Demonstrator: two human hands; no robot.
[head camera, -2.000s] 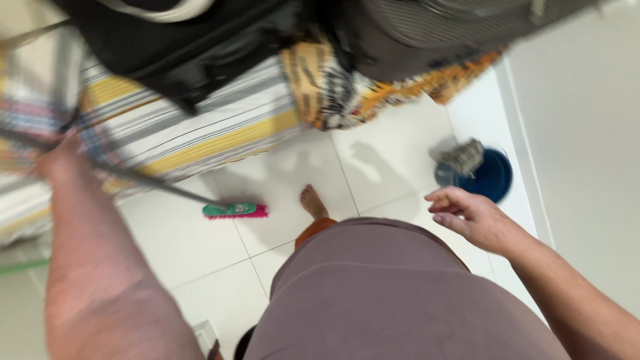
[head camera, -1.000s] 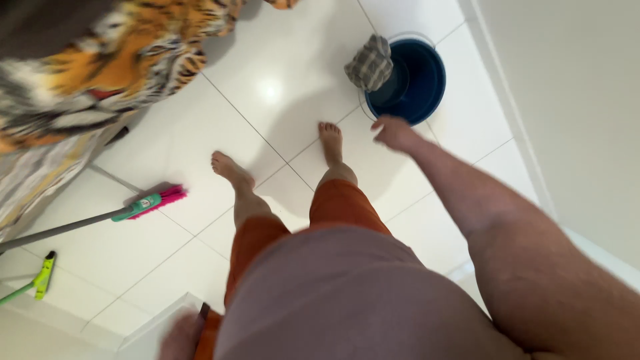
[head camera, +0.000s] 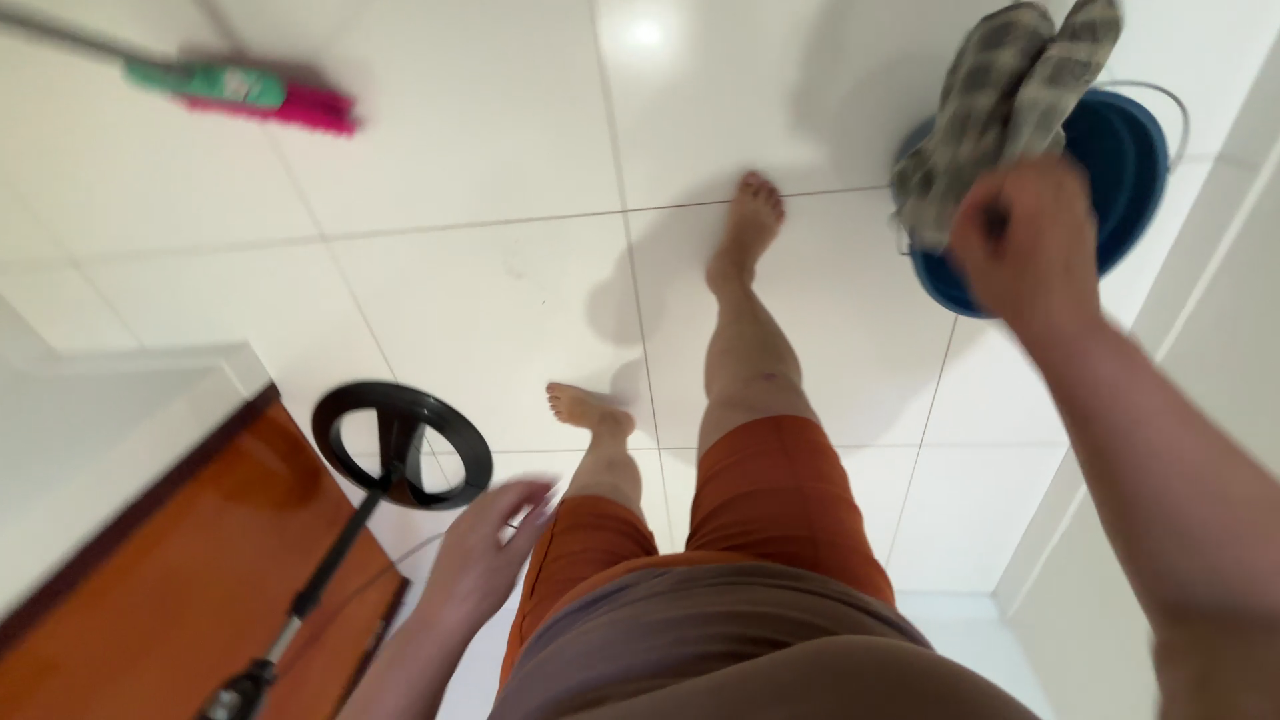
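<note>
My right hand (head camera: 1035, 240) is closed on a grey checked cloth (head camera: 985, 110), lifted over the rim of a blue bucket (head camera: 1125, 180) at the upper right; blur softens its fingers. The bucket has a thin wire handle. Lower down and to the left, my left hand (head camera: 490, 555) holds nothing, its thumb and fingers apart, beside my thigh. Nearest to it is the round black base (head camera: 402, 445) of a stand with a thin pole. A broom head (head camera: 245, 90), green with pink bristles, lies on the floor tiles at the upper left.
An orange-brown wooden door (head camera: 200, 560) with a dark edge fills the lower left. A pale wall (head camera: 1200, 430) runs along the right side. My bare feet stand on white floor tiles (head camera: 480, 290) between the stand and the bucket.
My right hand has moved onto the cloth at the bucket and taken hold of it; one second ago it was just below the bucket, without the cloth. Two seconds ago my left hand held a pole.
</note>
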